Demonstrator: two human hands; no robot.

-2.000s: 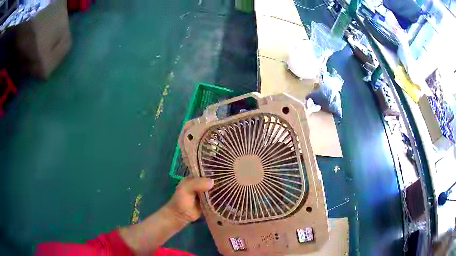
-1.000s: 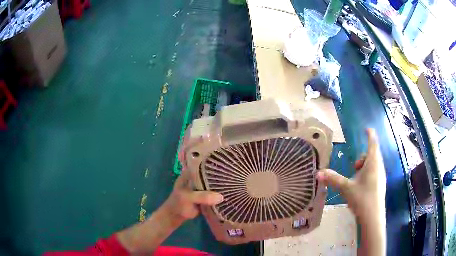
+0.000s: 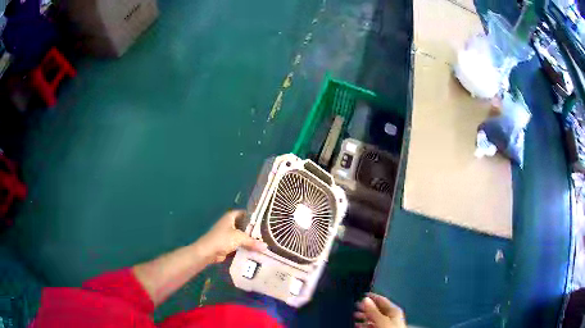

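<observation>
A tan fan unit (image 3: 303, 216) is held tilted over the left part of a green crate, its round slotted grille facing up. Two white squares show at its lower end. My left hand (image 3: 232, 238) grips its left edge, thumb on the front. My right hand (image 3: 380, 312) is at the bottom edge, partly cut off, fingers curled and apart from the fan; whether it holds anything cannot be told. The green crate (image 3: 321, 106) stands on the floor and holds another tan fan (image 3: 374, 168) and more housings, partly in shadow.
Cardboard (image 3: 455, 147) lies on the dark conveyor belt at the right, with clear plastic bags (image 3: 507, 125) and a white bundle (image 3: 480, 67) on it. A carton (image 3: 112, 25) and a red stool (image 3: 54, 75) stand on the green floor at the upper left.
The fan has moved left and away from the belt, and looks smaller. My right hand has let go of it and dropped to the bottom edge. The view has turned left, showing more inside the crate.
</observation>
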